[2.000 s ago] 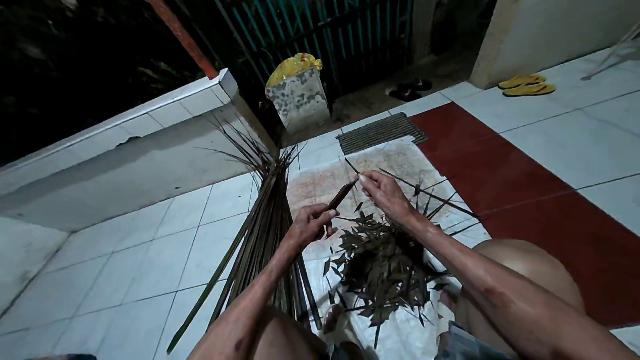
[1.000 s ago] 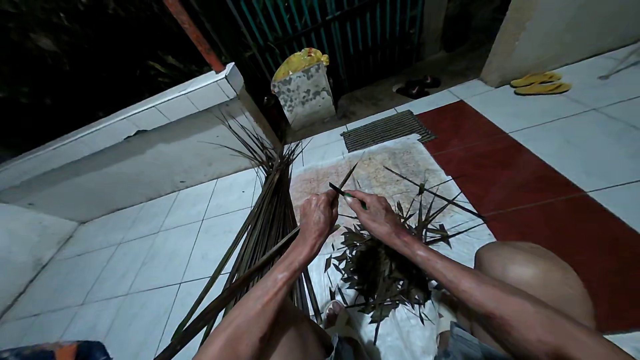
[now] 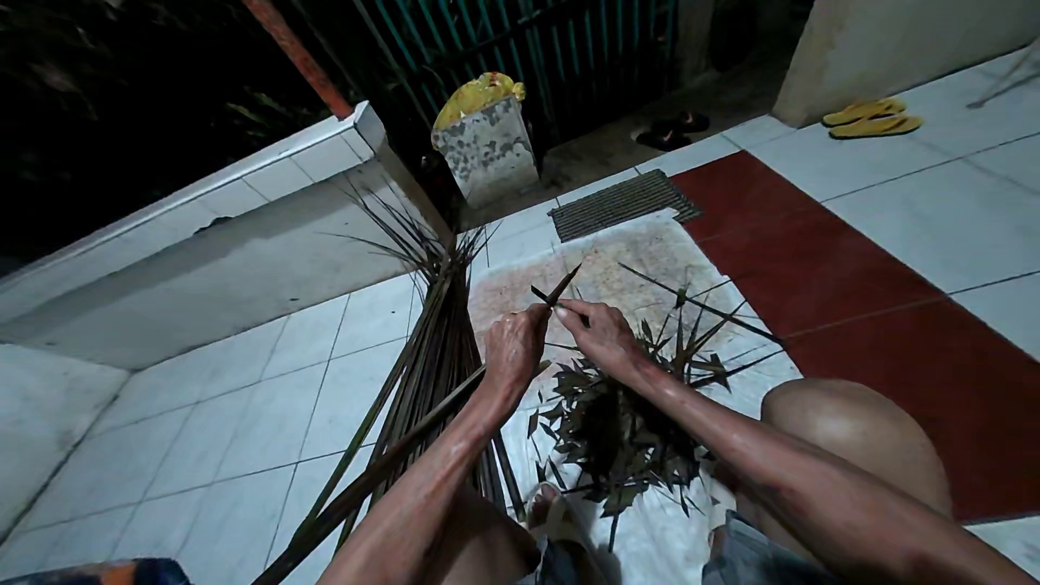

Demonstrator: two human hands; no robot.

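Observation:
My left hand (image 3: 516, 341) is closed around a long palm leaf strip (image 3: 366, 479), which runs under my left forearm toward the lower left. A pointed leaf end (image 3: 565, 284) and a short dark piece stick up past the fingers. My right hand (image 3: 600, 329) meets the left one, its thumb and fingertips pinched on the leaf at the crossing. To the left of both hands lies a bundle of long palm leaves (image 3: 443, 341). Below the right hand is a pile of cut leaf pieces (image 3: 617, 431), partly hidden by my right forearm.
Under the pile spreads a stained pale sheet (image 3: 642, 244). Beyond it lie a ribbed mat (image 3: 621, 203) and a concrete block (image 3: 487, 154) topped with yellow plastic. A low wall (image 3: 203, 268) borders the left side. Yellow flip-flops (image 3: 876, 122) rest on the tiles at the upper right.
Two seconds ago my hands were apart with a short dark leaf piece between them; now they meet. A long strip now runs under my left forearm, as it did one second ago.

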